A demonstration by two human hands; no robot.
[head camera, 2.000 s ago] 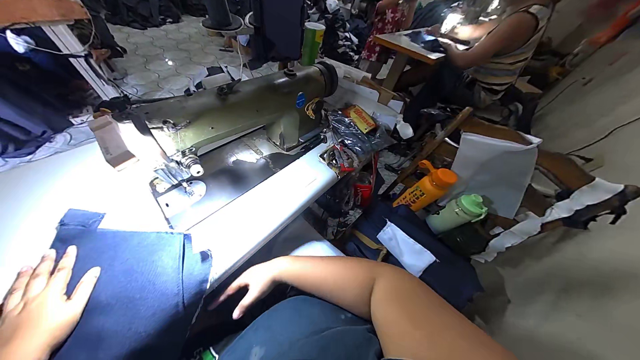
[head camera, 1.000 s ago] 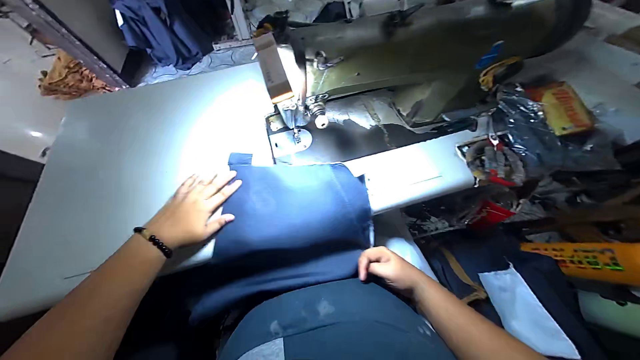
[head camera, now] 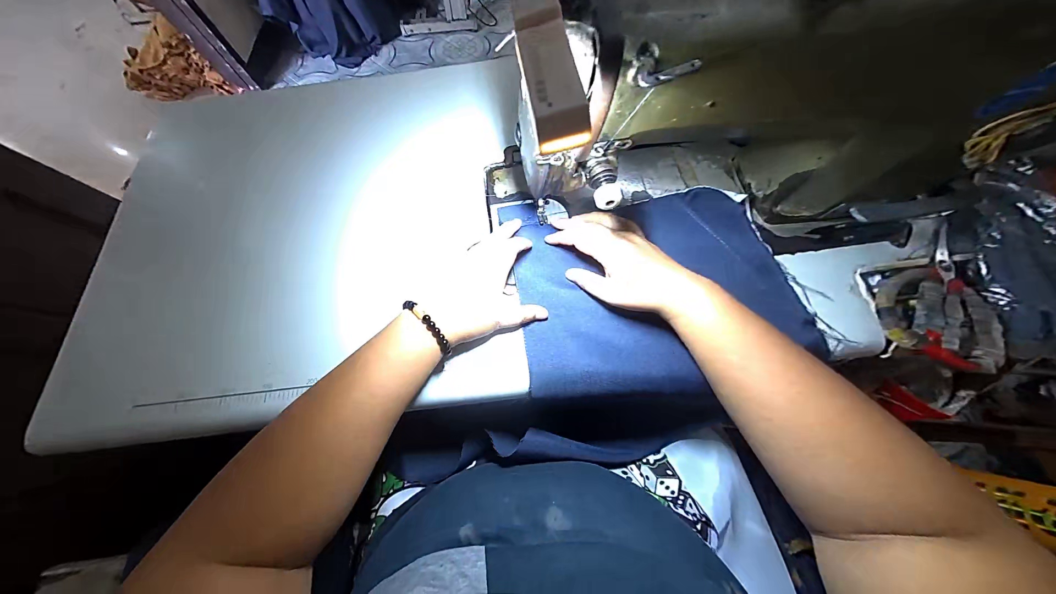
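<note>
Navy blue fabric (head camera: 610, 346) lies over the sewing table (head camera: 247, 247), its far edge under the presser foot (head camera: 542, 212) of a green sewing machine (head camera: 742, 91). My left hand (head camera: 487, 289), a black bead bracelet at its wrist, lies at the fabric's left edge, fingertips near the foot and thumb on the cloth. My right hand (head camera: 623, 260) rests on top of the fabric just right of the foot, fingers spread. Neither hand grips anything. The fabric's frayed right edge reaches the table's right part, and its near part hangs over the front edge.
A lamp-lit box-like piece (head camera: 553, 74) hangs before the machine head. Right of the table is a holder with tools (head camera: 949, 313), with plastic bags (head camera: 1023, 239) behind it. A ruler scale (head camera: 223, 398) marks the table's front. Brown cloth scraps (head camera: 173, 62) lie at the back left.
The fabric has moved up to the presser foot and now lies under it. My right hand has gone from the fabric's near right edge to its top beside the foot; my left hand is also nearer the foot.
</note>
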